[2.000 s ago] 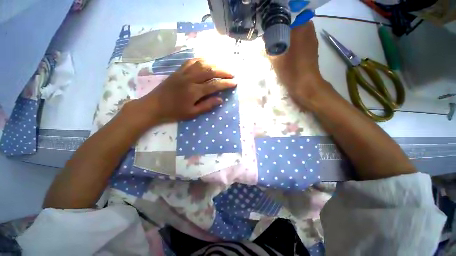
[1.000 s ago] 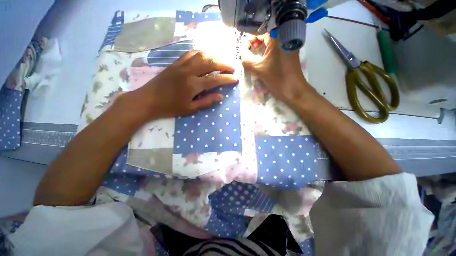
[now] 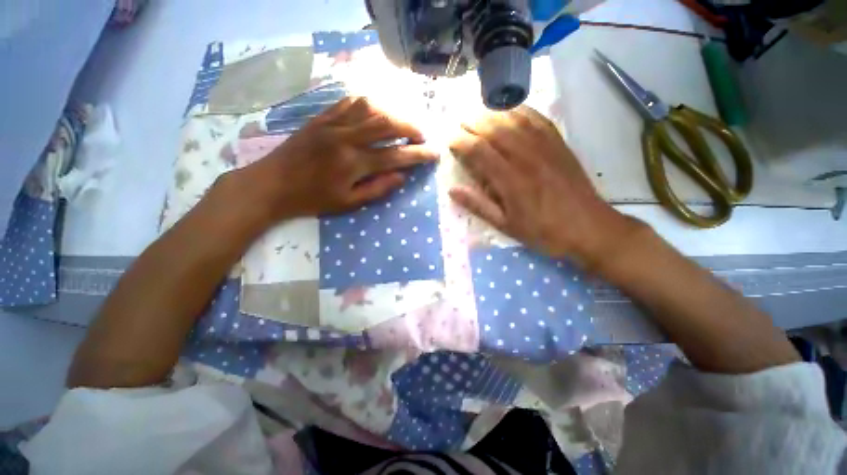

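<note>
The patchwork-print fabric lies flat under the sewing machine head and hangs over the table's front edge. My left hand rests palm down on it, left of the needle area, fingers slightly spread. My right hand lies palm down on it, right of the needle area, fingertips near the bright spot. Neither hand grips anything that I can see. Lamp glare hides most of the presser foot and needle. A grey ribbed knob hangs from the machine head above my right hand.
Gold-handled scissors lie at the right, beside a green-handled tool. A folded patchwork piece and a white scrap lie at the left. A ruler strip runs along the table's front edge.
My right hand has come from beside and behind the needle area down onto the fabric in front of it, and now lies flatter. My left hand has stayed nearly in place.
</note>
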